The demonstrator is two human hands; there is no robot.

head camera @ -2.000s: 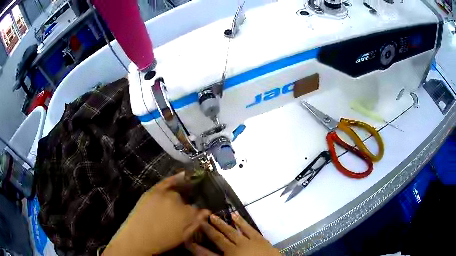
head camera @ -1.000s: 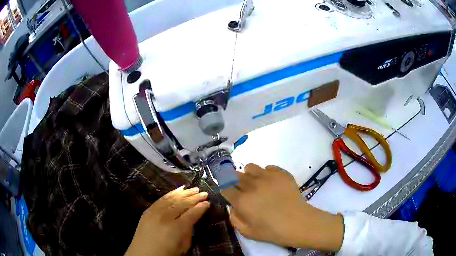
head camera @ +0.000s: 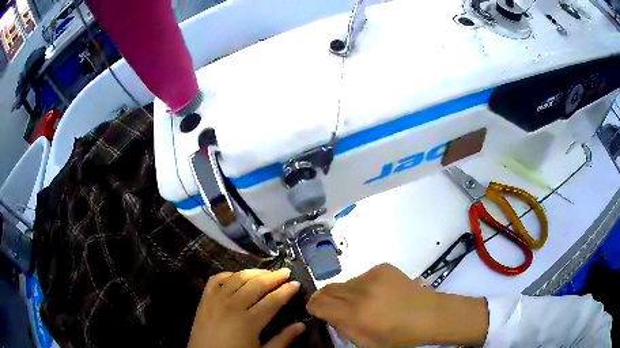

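Note:
A dark plaid garment [head camera: 102, 238] lies bunched left of the white sewing machine head [head camera: 272, 109], and its edge runs under the needle area [head camera: 289, 251]. My left hand [head camera: 245, 306] lies on the cloth just in front of the needle, fingers spread over it and pressing it flat. My right hand [head camera: 381, 306] is right of it, fingers curled, thumb and fingertips pinching the edge of the dark cloth. The needle and presser foot are too small and partly hidden to make out clearly.
Scissors with red and orange handles [head camera: 503, 238] and black thread snips [head camera: 449, 258] lie right of my right hand. A thin tool [head camera: 537, 178] lies behind them. A pink thread cone [head camera: 149, 54] stands at upper left. The control panel [head camera: 557, 98] is on the machine arm.
Since two seconds ago, my right hand has moved from the cloth up beside the needle, then slightly down to the cloth's edge. My left hand has shifted and flattened. The view has also shifted.

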